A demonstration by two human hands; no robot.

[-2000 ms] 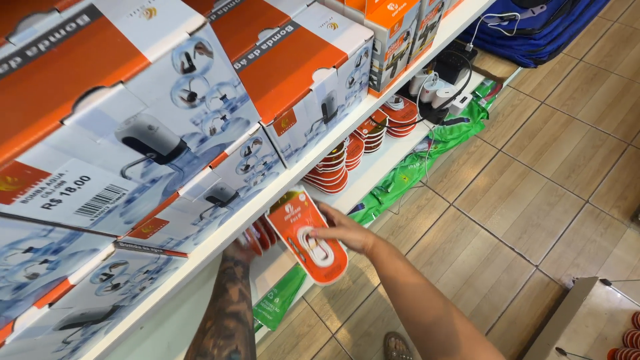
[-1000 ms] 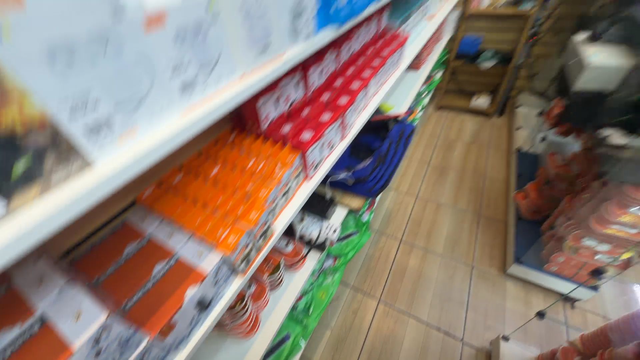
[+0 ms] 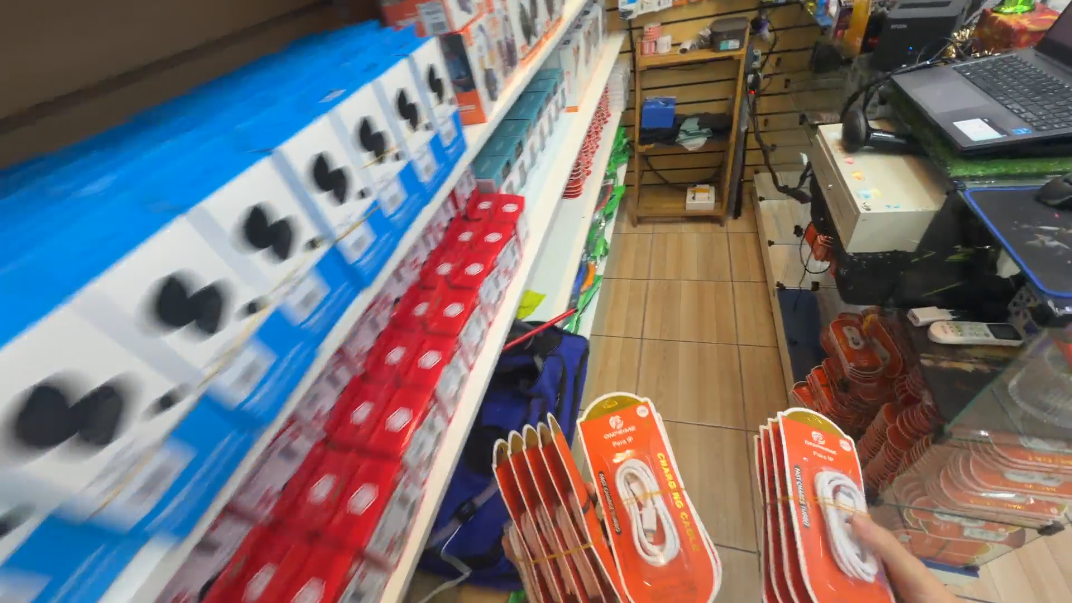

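Note:
At the bottom centre, several orange-and-white charging cable packs (image 3: 649, 502) are fanned out, with rubber bands round them. Only a sliver of my left hand (image 3: 512, 548) shows at their left edge; most of it is hidden behind them. My right hand (image 3: 892, 557) grips a second stack of the same packs (image 3: 825, 502) by its right side, thumb on the front one. A coiled white cable shows through the clear front of each foremost pack. The two stacks are held apart, side by side.
Shelves with blue-and-white boxes (image 3: 276, 226) and red boxes (image 3: 394, 360) line the left. A blue bag (image 3: 536, 377) lies below. On the right stand a glass case holding cable packs (image 3: 988, 469) and a counter with a laptop (image 3: 997, 92). A wooden rack (image 3: 687, 155) stands beyond the tiled floor (image 3: 691, 301).
The view has swung up from the lower shelf to the aisle. Two seconds ago one pack was in my right hand by the shelf; now stacks of packs are held in both hands over the aisle.

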